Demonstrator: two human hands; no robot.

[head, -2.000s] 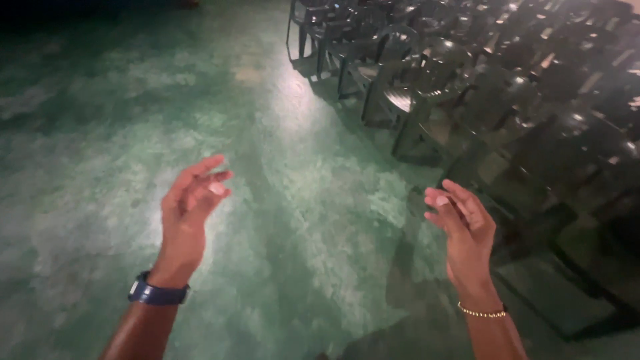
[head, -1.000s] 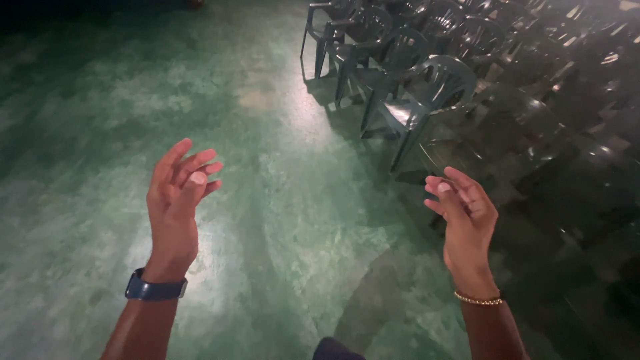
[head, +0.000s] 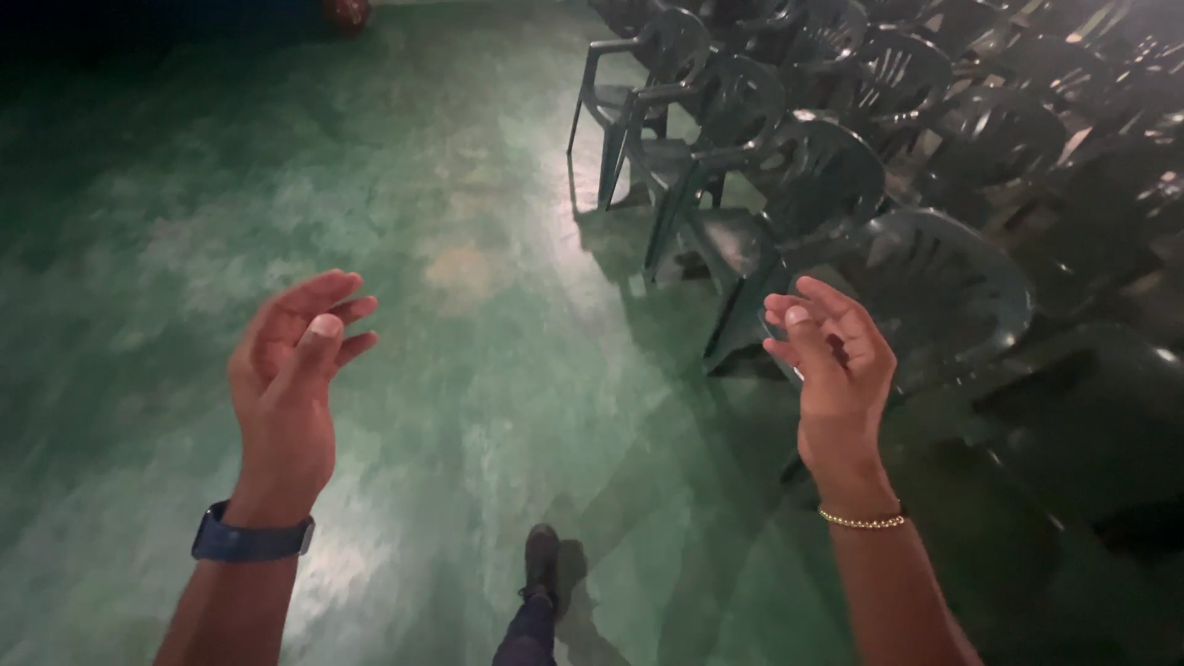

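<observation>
My left hand [head: 294, 388] is raised at the left over the green floor, its fingers curled loosely and holding nothing. A dark blue watch band [head: 252, 541] circles that wrist. On the right, my right hand [head: 837, 379] is held up with bent fingers apart and no object in it. It wears a gold beaded bracelet [head: 862, 520]. In the view, the right hand overlaps the edge of the nearest dark plastic armchair [head: 934, 287]; no grip on the chair shows.
Rows of dark plastic armchairs [head: 823, 171] fill the right side. The mottled green floor [head: 444, 370] extends along their left. A dark shoe [head: 542, 560] and trouser leg show at the bottom. A reddish object [head: 347, 13], too blurred to name, is at the top left.
The view has moved along the chair rows. A shoe and lower leg have come into sight at the bottom. Both hands keep nearly the same raised pose.
</observation>
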